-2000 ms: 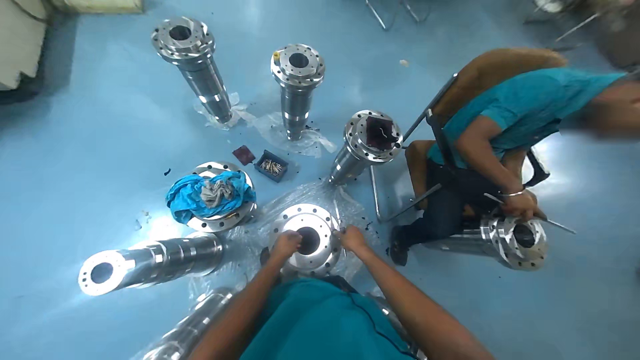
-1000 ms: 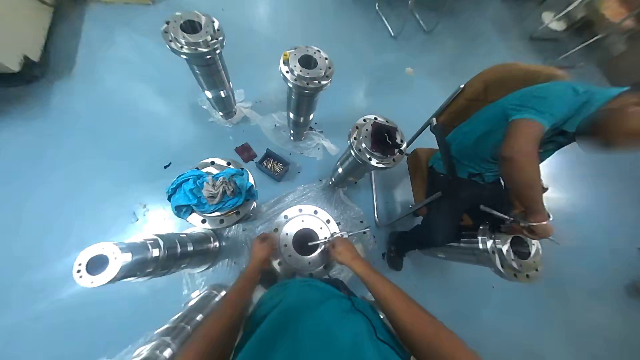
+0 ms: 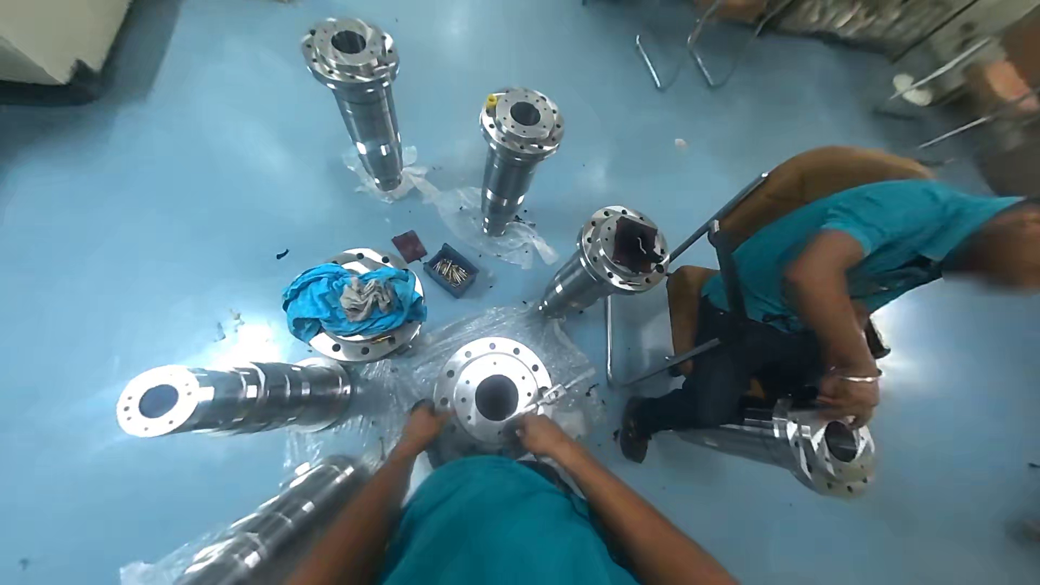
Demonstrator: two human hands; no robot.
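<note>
Right in front of me stands a steel flanged spindle shaft (image 3: 493, 357) with a round bore and a ring of bolt holes, on clear plastic film. My left hand (image 3: 424, 426) is at the left edge of its flange, fingers curled; whether it grips anything is unclear. My right hand (image 3: 542, 433) is at the lower right of the flange. A slim metal tool, perhaps a caliper (image 3: 552, 395), lies at that side of the flange just beyond my right fingers; whether the hand holds it cannot be told.
Around stand more steel shafts (image 3: 520, 134), one topped by a blue cloth (image 3: 317, 301). A small box of screws (image 3: 451, 270) lies on the floor. At the right, a seated person (image 3: 812, 268) has a hand on another shaft (image 3: 812, 455). A further shaft (image 3: 252, 536) lies at lower left.
My left hand has moved from the bore to the left side of the flange. The slim tool pointed into the bore a second ago and now lies toward the flange's right side.
</note>
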